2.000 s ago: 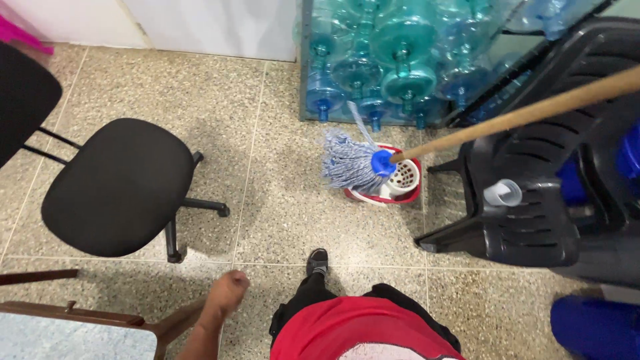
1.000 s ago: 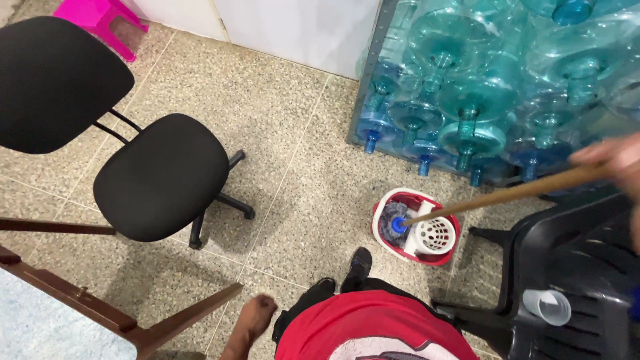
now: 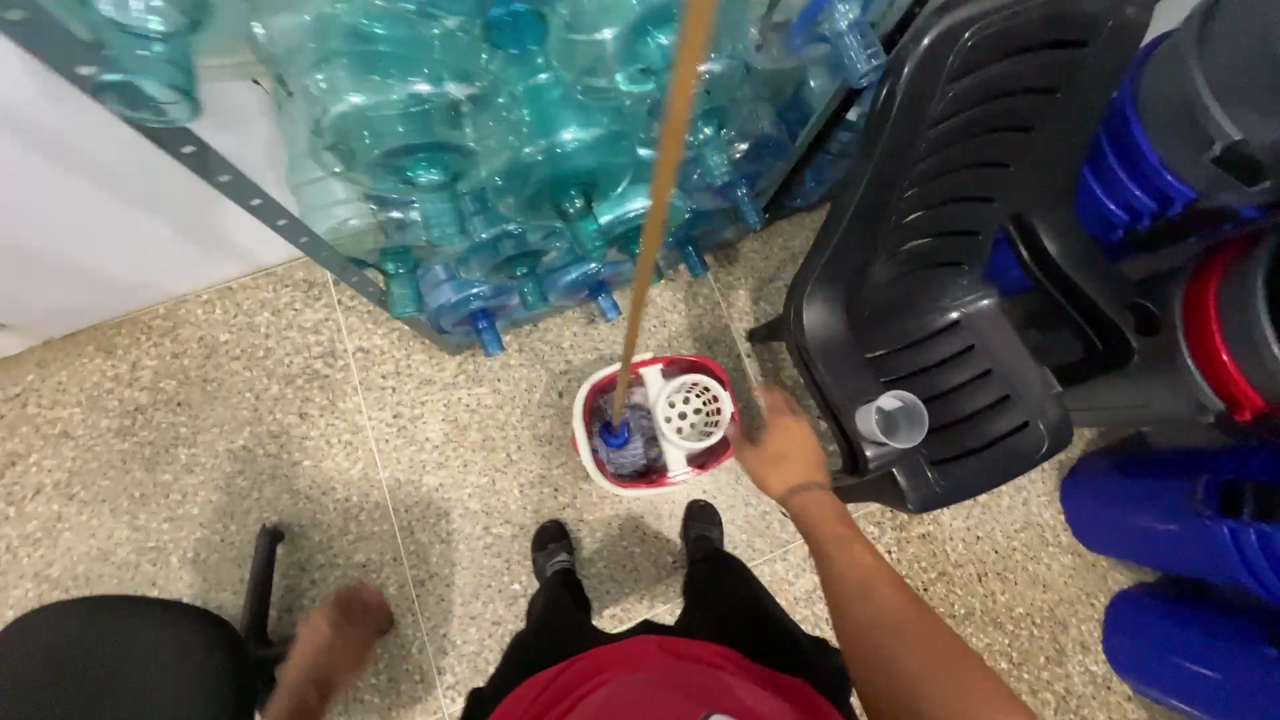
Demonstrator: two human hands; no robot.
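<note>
A red and white mop bucket (image 3: 583,440) with a white perforated wringer basket (image 3: 693,412) stands on the speckled floor in front of my feet. The string mop head (image 3: 630,455) with its blue socket is down in the bucket's left part. Its wooden handle (image 3: 655,215) rises toward the plastic bottles, leaning away from me. My right hand (image 3: 782,440), blurred, is beside the bucket's right rim, in front of the black chair; whether it touches the rim is unclear. My left hand (image 3: 345,625) hangs at lower left near the office chair, blurred, with nothing visible in it.
Large blue-green water bottles (image 3: 430,150) fill a metal rack (image 3: 230,185) ahead. A black plastic armchair (image 3: 930,390) at right holds a clear plastic cup (image 3: 892,419). Blue containers (image 3: 1180,520) are at far right, and a black office chair (image 3: 120,660) at lower left.
The mop head was above the bucket, then went into it. My right hand was on the handle one second ago and is now low beside the bucket, off the handle. The view has shifted right.
</note>
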